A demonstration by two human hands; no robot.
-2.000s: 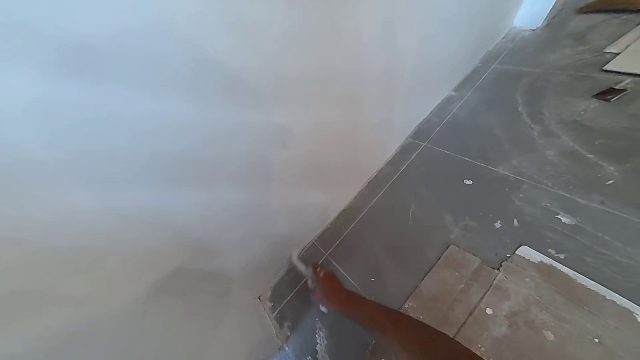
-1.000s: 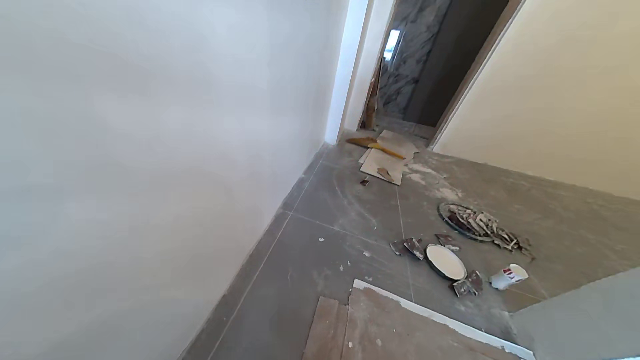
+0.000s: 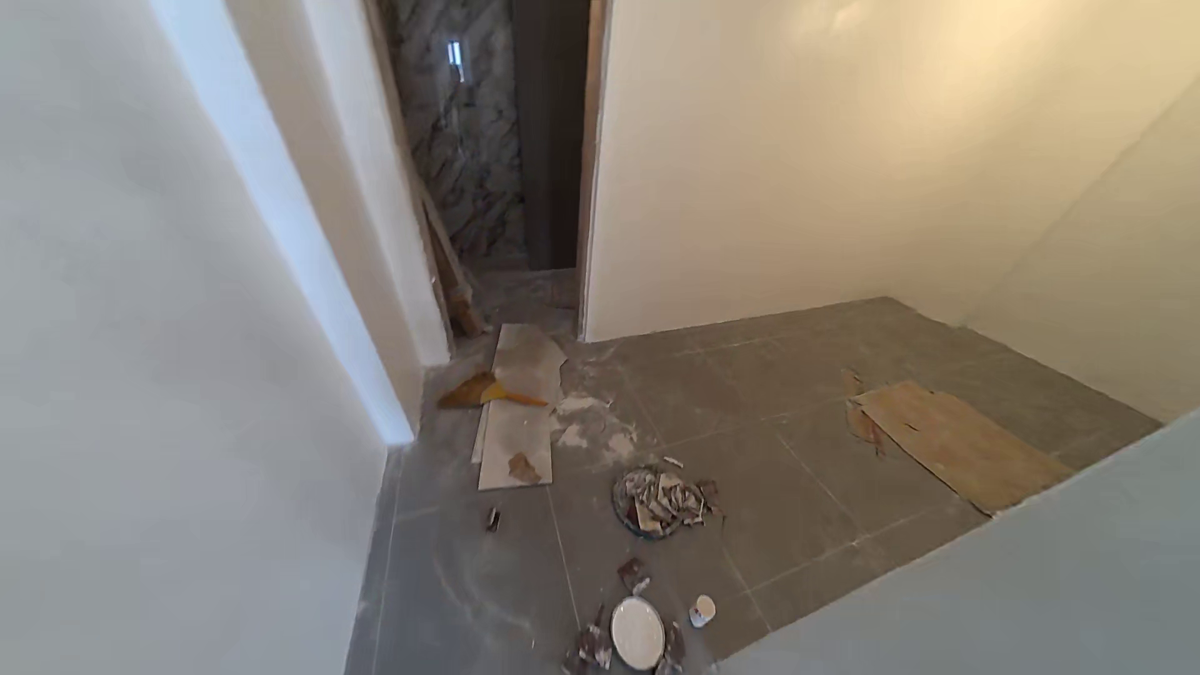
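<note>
Neither my left hand nor my right hand shows in the head view. On the grey tiled floor lies a broom head (image 3: pixel 469 390) with a yellow and orange part, resting across pale flat boards (image 3: pixel 518 441). Near the bottom edge is a round white-topped container (image 3: pixel 638 633) with dark crumpled scraps (image 3: pixel 592 645) around it. A small white cup (image 3: pixel 702 611) stands to its right. Farther back sits a round basin (image 3: pixel 656 502) heaped with crumpled debris.
A pale wall (image 3: pixel 187 422) runs along the left. Beyond the boards is a doorway with marble-patterned panelling (image 3: pixel 459 141) and leaning wood planks (image 3: pixel 452 272). A cardboard sheet (image 3: pixel 961 445) lies at the right, behind a low blue-grey wall (image 3: pixel 1012 591).
The view has swung up and right towards the doorway. A hand seen two seconds ago at the wall's foot is out of view.
</note>
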